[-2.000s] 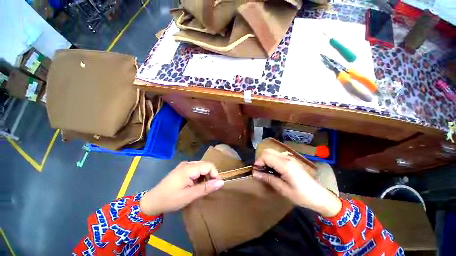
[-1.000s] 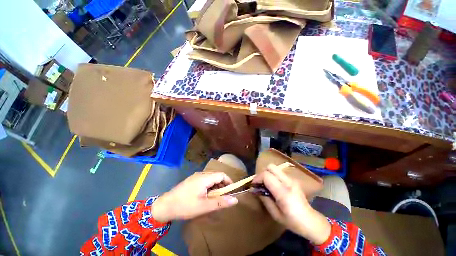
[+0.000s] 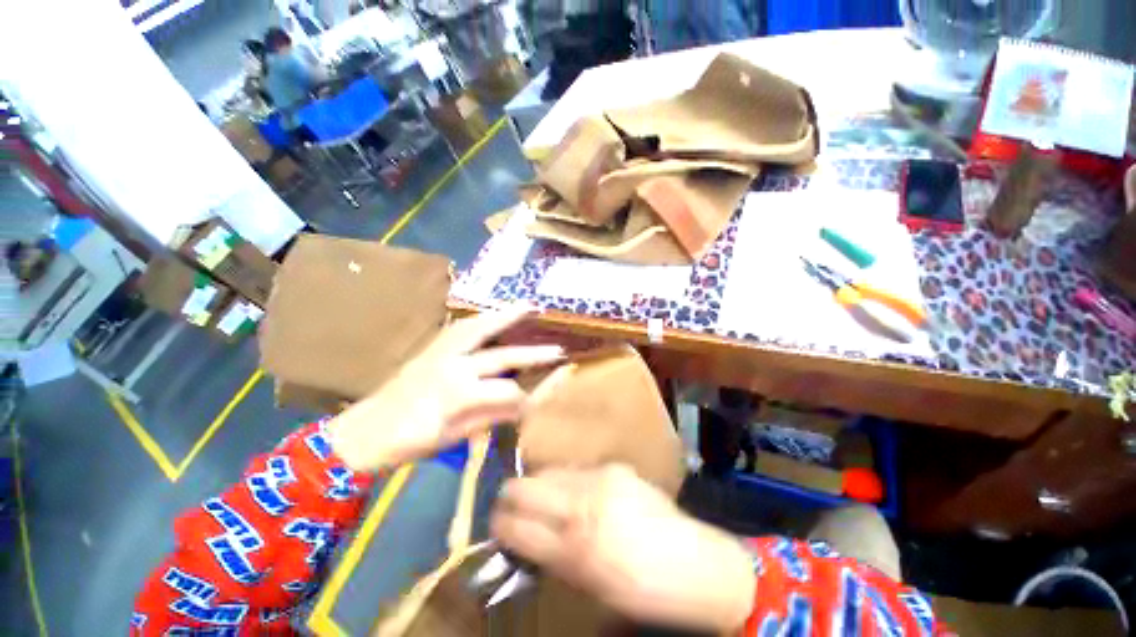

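A brown handbag body (image 3: 598, 417) with a pale edge strip stands over my lap, its panel upright and its mouth tilted towards me. My left hand (image 3: 436, 388) is at the bag's left side with fingers apart; whether the fingertips touch the panel is unclear. My right hand (image 3: 610, 541) is blurred, in front of the panel over the opening. Silver blades of small thread snips (image 3: 501, 580) stick out below its curled fingers. The snips' handles are hidden in the hand.
Unfinished brown bags (image 3: 673, 162) lie on the desk. Orange-handled pliers (image 3: 878, 301), a green-handled tool (image 3: 847, 246) and a phone (image 3: 932, 193) lie right of them. Stacked bags (image 3: 349, 317) stand at left. A blue crate (image 3: 887, 460) is under the desk. A person (image 3: 289, 72) is far back.
The view has lifted, showing more of the room. The bag has been turned and its panel raised. My left hand has let go of the pale edge and its fingers have spread. Snip blades now show.
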